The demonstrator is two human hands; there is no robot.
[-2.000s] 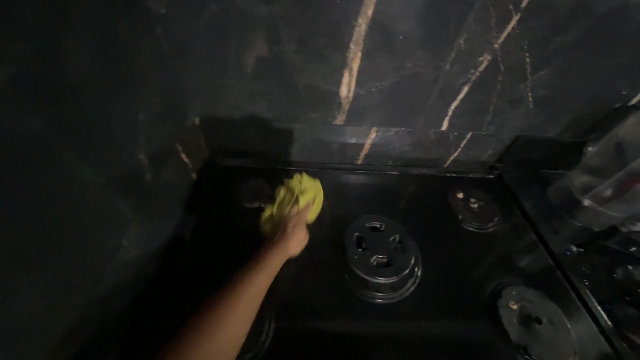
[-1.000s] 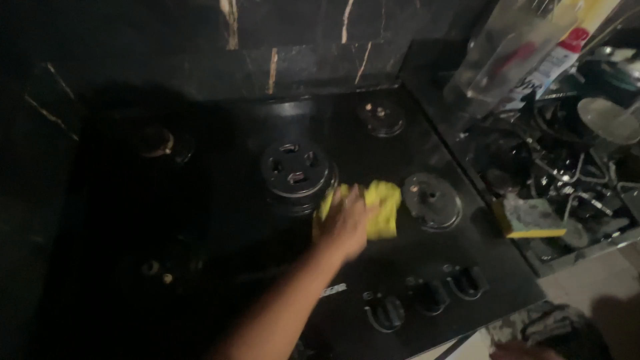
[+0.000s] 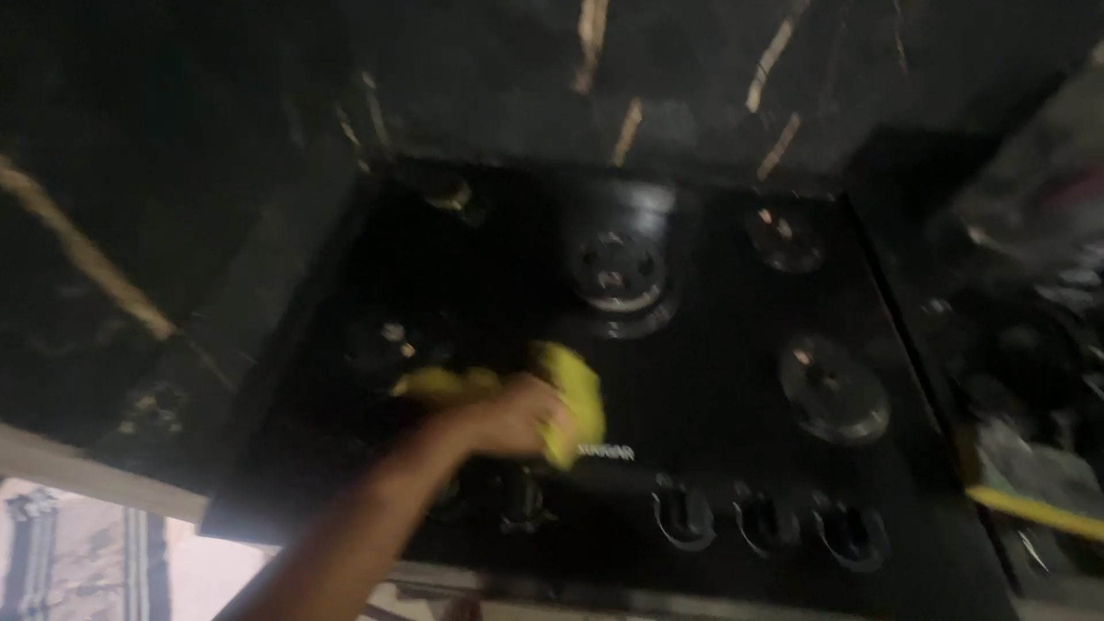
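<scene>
My left hand (image 3: 522, 418) comes in from the lower left, blurred, shut on a yellow cloth (image 3: 582, 401). The cloth bunches around the fingers and lies low on the black gas cooktop (image 3: 707, 379), left of center, just behind the front control knobs (image 3: 683, 517). Behind the hand is the raised central burner (image 3: 617, 272). Two round burner parts sit on the right side, the nearer one (image 3: 834, 388) wider than the rear one (image 3: 783, 237). Further burner spots on the left are dim. My right hand cannot be made out.
Black stone with gold veins (image 3: 627, 129) rises behind the cooktop. On the right lie a yellow-edged sponge-like block (image 3: 1035, 513) and dark metal parts, with a blurred clear container (image 3: 1026, 190) behind them. A patterned cloth or mat (image 3: 73, 552) shows at the lower left.
My left hand has moved the yellow cloth from beside the right front burner leftward, to the front left-center of the cooktop. Two seconds ago it was at the back left. The view has shifted.
</scene>
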